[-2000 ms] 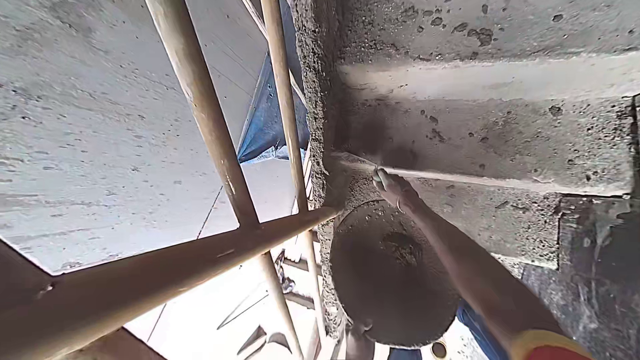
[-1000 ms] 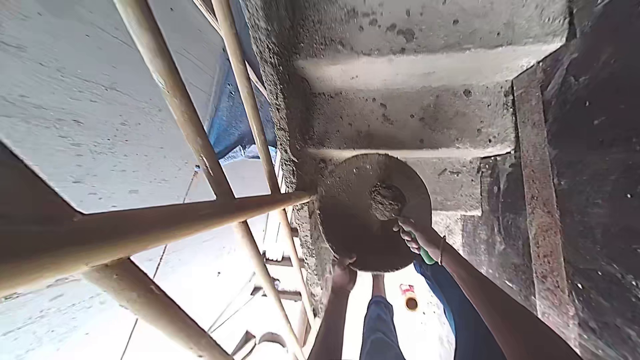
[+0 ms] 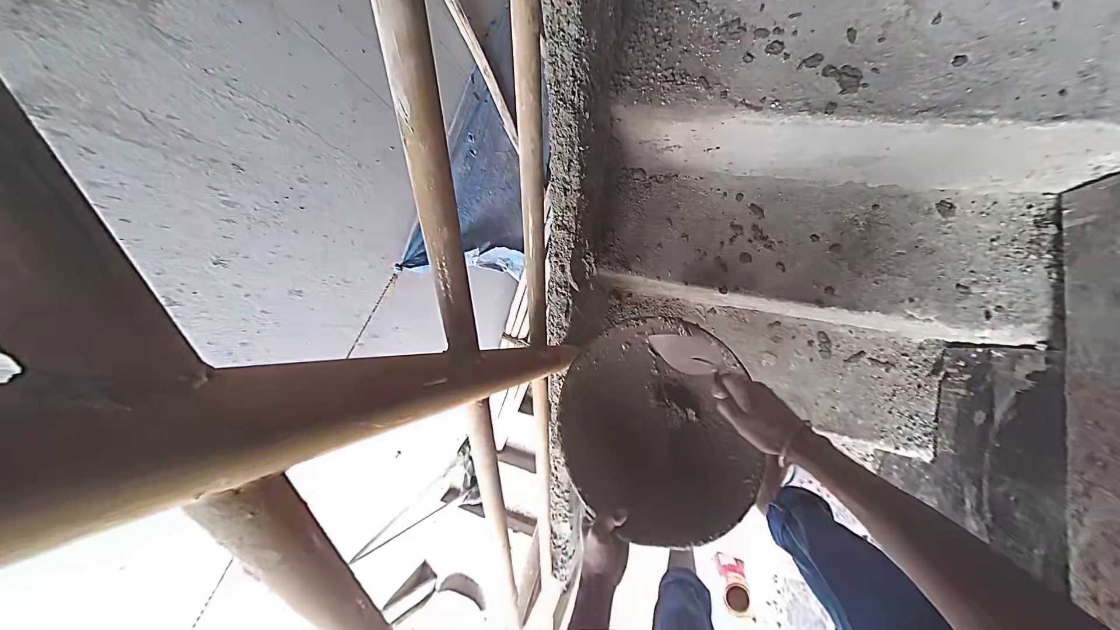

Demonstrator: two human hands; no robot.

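A round pan of wet mortar [image 3: 647, 464] is held low in front of me, its far edge beside the concrete stairs [image 3: 831, 236]. My left hand [image 3: 608, 529] grips the pan's near left rim, with the thumb over the edge. In my right hand [image 3: 744, 402] is a trowel, whose pale blade [image 3: 687, 353] lies over the far right part of the pan. The trowel's handle is hidden by my fingers. A rough mortar-coated edge [image 3: 573, 157] runs along the left side of the steps.
Bamboo poles [image 3: 429, 175] stand on the left, and a thick horizontal pole [image 3: 262, 429] reaches toward the pan's left rim. Behind them hangs a blue sheet [image 3: 490, 175]. A small red container [image 3: 735, 586] sits below, near my legs. A dark board [image 3: 997, 429] lies at the right of the steps.
My right hand has moved from the near right of the pan to its far right side. The lump of mortar on the trowel a second ago no longer shows on the blade.
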